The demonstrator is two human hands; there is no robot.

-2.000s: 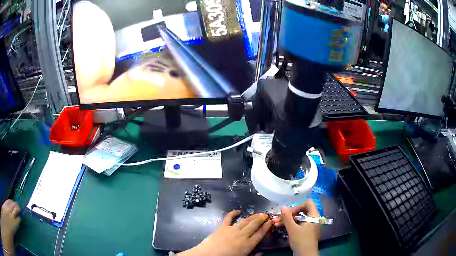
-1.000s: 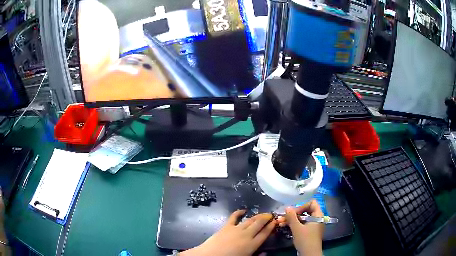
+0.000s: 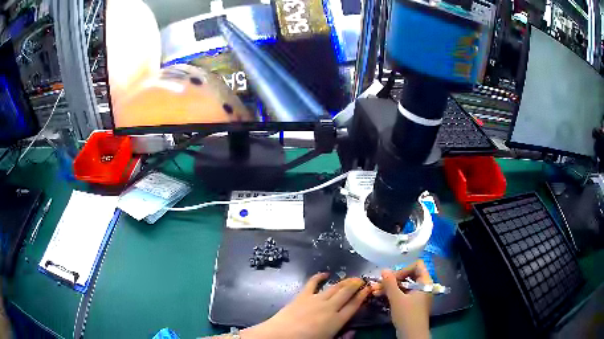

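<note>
My right hand holds a slim pale pen-like tool like a pencil, its tip end at my left fingertips, beside the white ring light. My left hand lies on the black mat, its fingertips on small dark components, mostly hidden by both hands. The monitor shows the magnified view: a metal tip against a dark square on a silver face, a gold part marked "5A3", and a fingertip. A pile of small black-grey components lies on the mat to the left.
The microscope with its white ring light stands above my hands. Clear scraps, a label card and a blue film lie near. Red bins, a clipboard, plastic bags and a black tray surround the mat.
The whole view has shifted slightly. On the monitor the metal tip has moved up to the dark square, and more lettering shows by the fingertip. The other person's hand at left is gone from view.
</note>
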